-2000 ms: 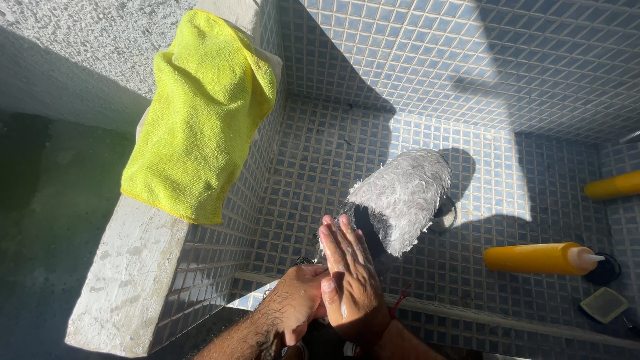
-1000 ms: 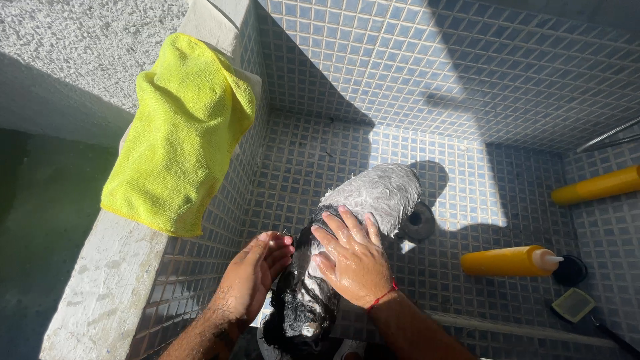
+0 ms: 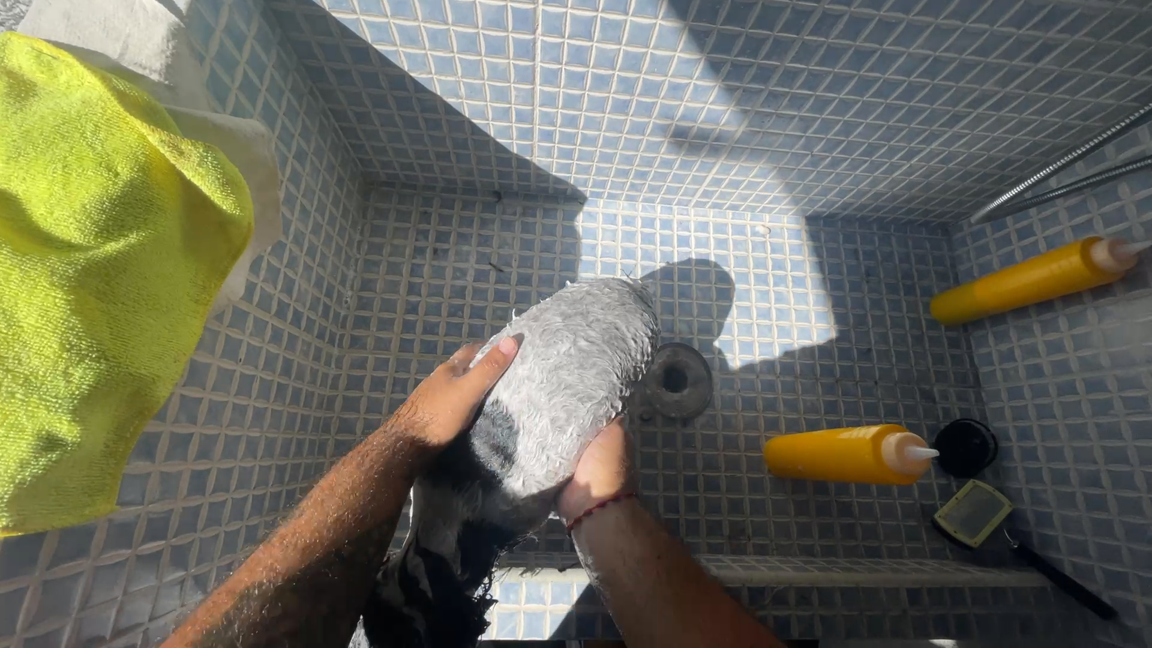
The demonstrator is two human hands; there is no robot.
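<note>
A wet dog (image 3: pixel 576 378) with black and white fur stands in a blue-tiled tub, its whitish back away from me and its dark front end near the bottom edge. My left hand (image 3: pixel 461 391) lies along the left side of its body, thumb on the pale fur. On the right side, my right hand (image 3: pixel 601 463) presses against the lower flank, its fingers partly hidden under the dog. A red bracelet is on the right wrist. The dog's head is not clearly seen.
A yellow-green microfiber towel (image 3: pixel 99 297) hangs over the left ledge. Two yellow squeeze bottles (image 3: pixel 841 454) (image 3: pixel 1035 281), a black round cap (image 3: pixel 967 447) and a pet slicker brush (image 3: pixel 974 514) lie on the right. A drain (image 3: pixel 677 380) is beside the dog; a metal hose (image 3: pixel 1062 162) runs at upper right.
My left hand has come from beside the dog's dark front onto its left flank. My right hand has moved from on top of the back to the right side. The view has shifted.
</note>
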